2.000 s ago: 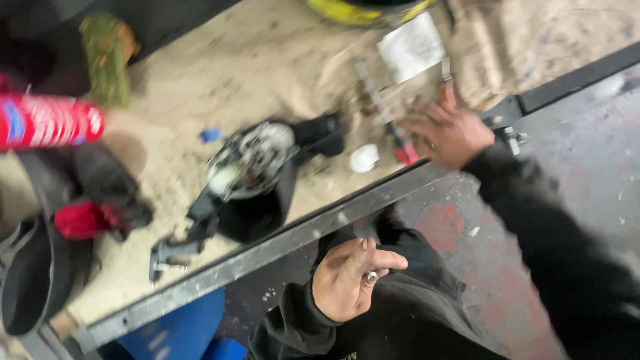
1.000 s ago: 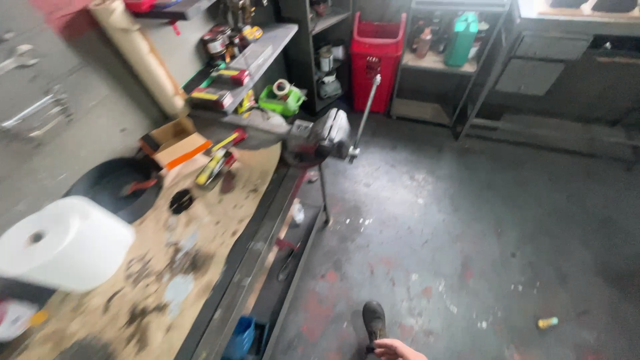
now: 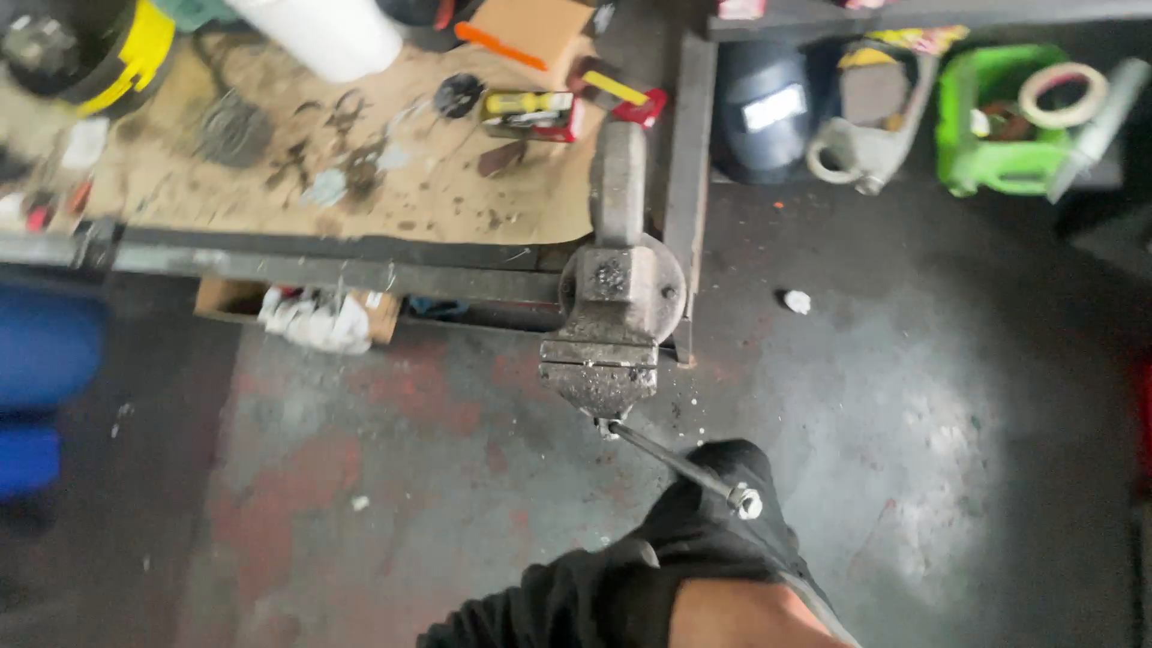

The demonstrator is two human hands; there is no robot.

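A worn metal bench vise is fixed at the corner of the workbench, its jaws nearly together. Its handle bar slants down to the right and ends in a round knob. At the bottom edge, a dark sleeve comes in from the left, and bare skin, apparently of my left hand or wrist, shows below the handle. The fingers are cut off or hidden, so what that hand holds cannot be told. A thin grey edge runs beside the skin, too blurred to identify. My right hand is out of sight.
Brown paper covers the workbench, with a white roll, a cardboard box and a yellow-handled tool on it. Right of the bench are a welding helmet and a cut-open green container with a tape roll. A rag-filled box sits beneath.
The view has swung widely, from the bench area with both hands, across the room, to the vise. My right hand, seen over the bench two seconds ago, has left the view.
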